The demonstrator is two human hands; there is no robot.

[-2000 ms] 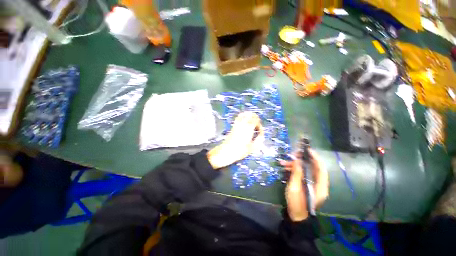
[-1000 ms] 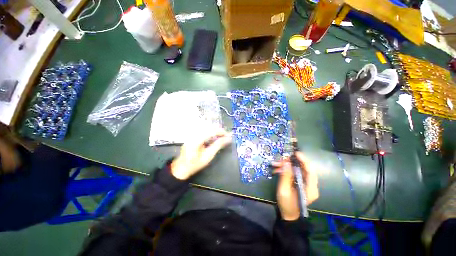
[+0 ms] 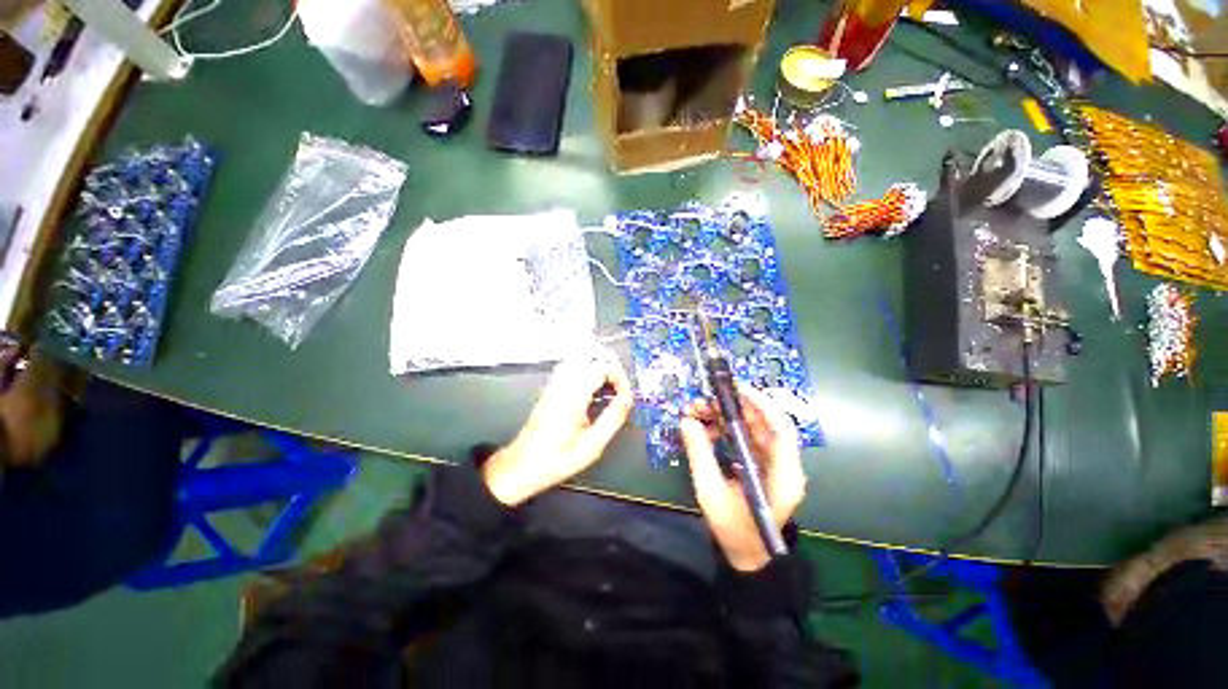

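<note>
The blue PCB panel (image 3: 727,283) lies in front of me on the green bench top. My right hand (image 3: 747,471) holds the soldering iron (image 3: 734,417) like a pen over the panel, its thin tip pointing at the panel's middle. My left hand (image 3: 572,417) is at the panel's left edge, fingers bent together; whether they pinch a lead is too blurred to tell. Pale wires run from the panel's left edge onto the whitish bubble-wrap bag (image 3: 471,296) just left of it.
Soldering station (image 3: 983,303) with wire spool (image 3: 1050,182) stands right. Wire leads (image 3: 815,162), cardboard hood (image 3: 673,81) and black phone-like slab (image 3: 531,92) lie behind. Clear plastic bag (image 3: 313,236) and another blue panel (image 3: 132,256) lie left. Yellow-orange sheets (image 3: 1165,202) lie far right.
My right hand with the soldering iron has moved left and over the blue panel. My left hand has moved right to the panel's edge. The view has shifted slightly.
</note>
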